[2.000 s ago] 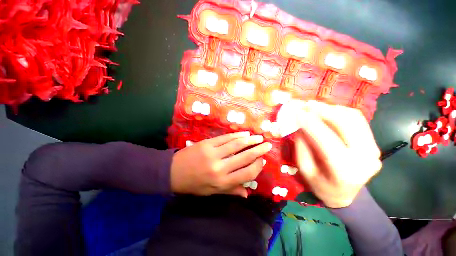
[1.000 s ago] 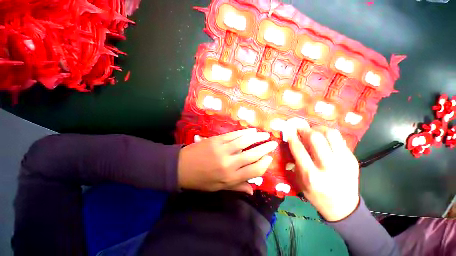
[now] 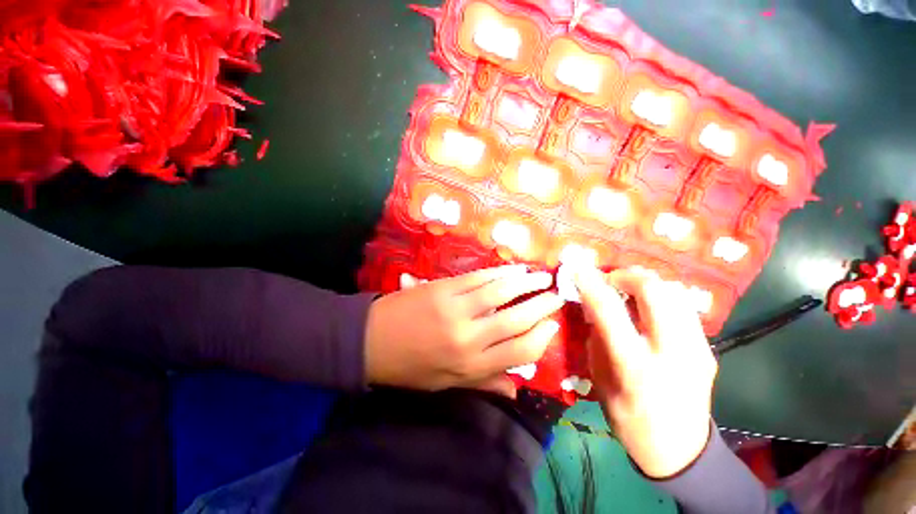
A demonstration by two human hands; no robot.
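Observation:
A moulded sheet (image 3: 613, 166) lies tilted on the dark green table, red with rows of bright white two-lobed spots and a ragged edge. My left hand (image 3: 462, 329) rests on its lower part, fingers pointing right and pressing on the sheet. My right hand (image 3: 653, 366) is on the sheet's lower right, its thumb and fingertips beside my left fingertips. A small white thing shows at the right fingertips; glare hides whether it is loose or a spot in the sheet. Black tweezers (image 3: 768, 325) lie on the table right of my right hand.
A shaggy stack of red sheets (image 3: 121, 90) stands at the upper left. Loose red parts with white spots (image 3: 854, 300) lie at the right. A transparent object (image 3: 886, 8) is cut off at the top right. Part of another person (image 3: 839, 480) shows at the lower right.
The sheet appears further right and lower in view. My right hand has come down and left from its blurred position, closer to my left fingertips. More of the tweezers shows.

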